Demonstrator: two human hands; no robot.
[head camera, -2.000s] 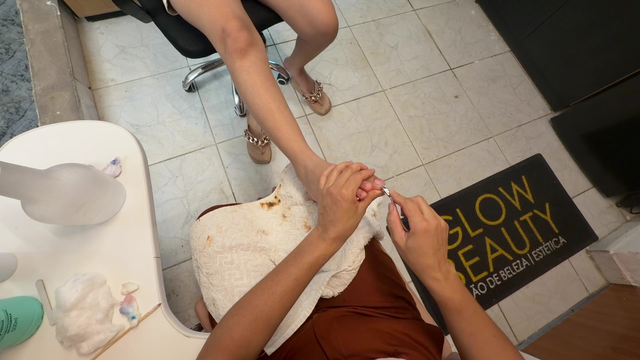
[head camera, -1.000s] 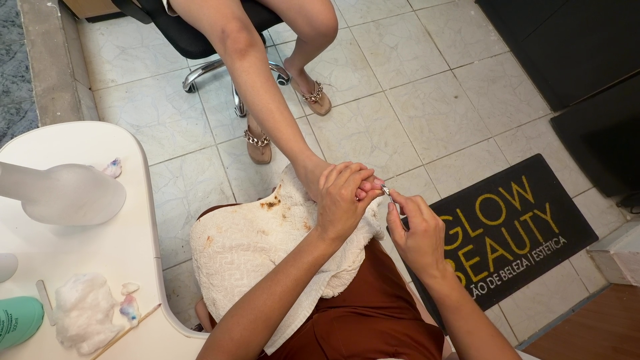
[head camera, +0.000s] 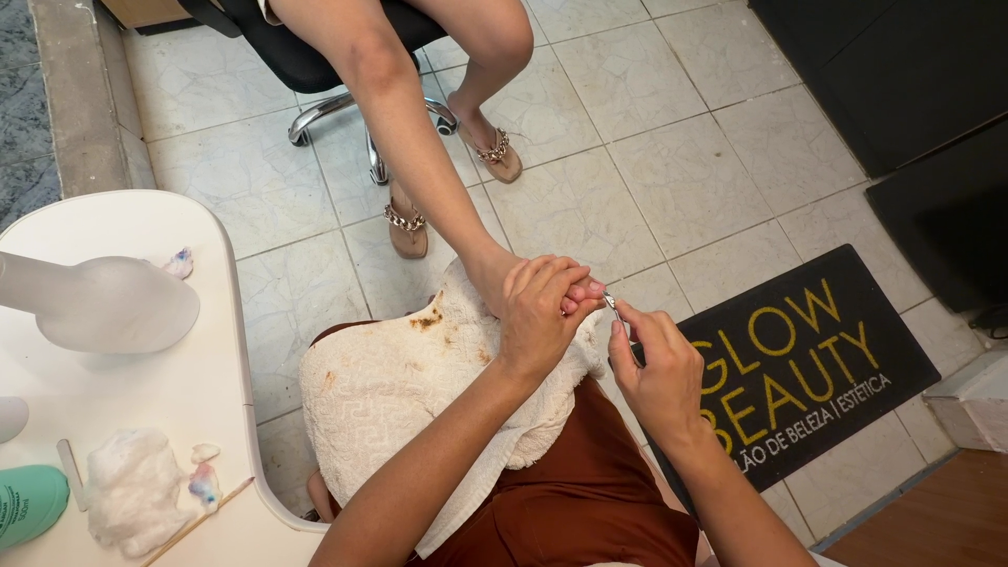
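Another person's bare foot (head camera: 490, 272) rests on a stained cream towel (head camera: 378, 378) spread over my lap. My left hand (head camera: 543, 311) is wrapped over the front of that foot, its fingers around the toes, some of which show past my fingertips. In my right hand (head camera: 657, 358) is a small metal cuticle nipper (head camera: 611, 301), its tip against the end of a toe. My fingers hide most of the nipper's handles, and whether its jaws are apart cannot be told.
On the white table (head camera: 315, 526) at left are cotton wool (head camera: 134, 488), a wooden stick (head camera: 201, 520), a nail file (head camera: 71, 472), a green bottle (head camera: 31, 504) and a frosted container (head camera: 118, 303). Beyond are a wheeled chair (head camera: 276, 47) and sandals (head camera: 407, 228). A black mat (head camera: 787, 354) lies right.
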